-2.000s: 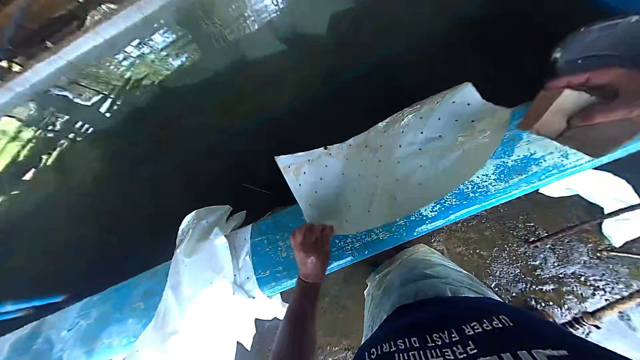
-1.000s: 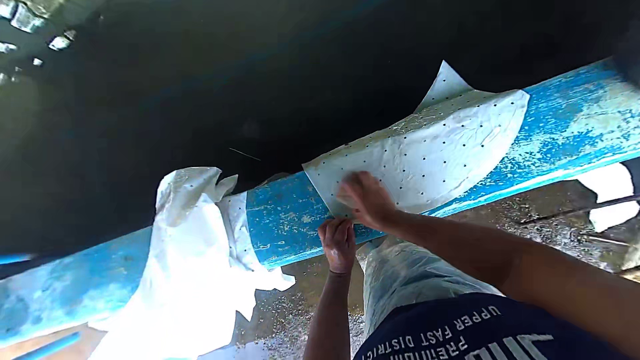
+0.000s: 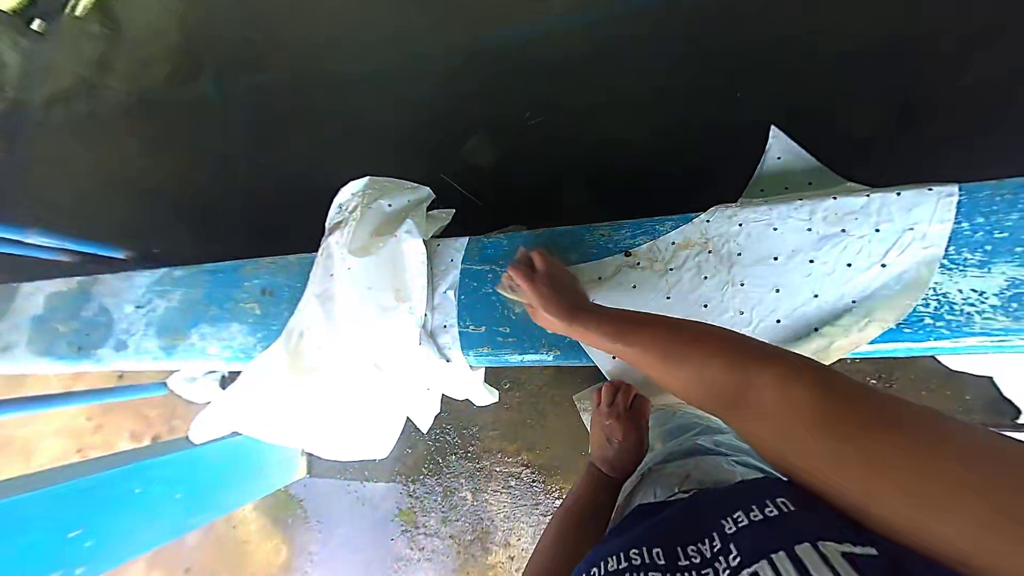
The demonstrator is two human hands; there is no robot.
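Note:
A white sheet with small dark holes (image 3: 768, 264) lies over the blue ledge (image 3: 512, 320), one corner sticking up over the dark water. My left hand (image 3: 620, 428) grips the sheet's near left corner below the ledge. My right hand (image 3: 552, 292) is over the ledge just left of the sheet, its fingers closed on a small, thin, pale piece that is blurred; its kind cannot be told. To the left, a second crumpled white sheet (image 3: 360, 320) hangs across the ledge.
Dark water (image 3: 480, 104) lies beyond the ledge. Blue beams (image 3: 152, 500) stand at the lower left, and a blue pipe (image 3: 96, 398) runs beside them. Wet, rough ground (image 3: 488, 488) shows below the ledge. Another white sheet (image 3: 988, 372) lies at the right edge.
My right hand has moved left, off the sheet and onto the bare ledge. My left hand, earlier at the ledge's near edge, is now lower with the sheet's corner. The sheet's far edge has folded over.

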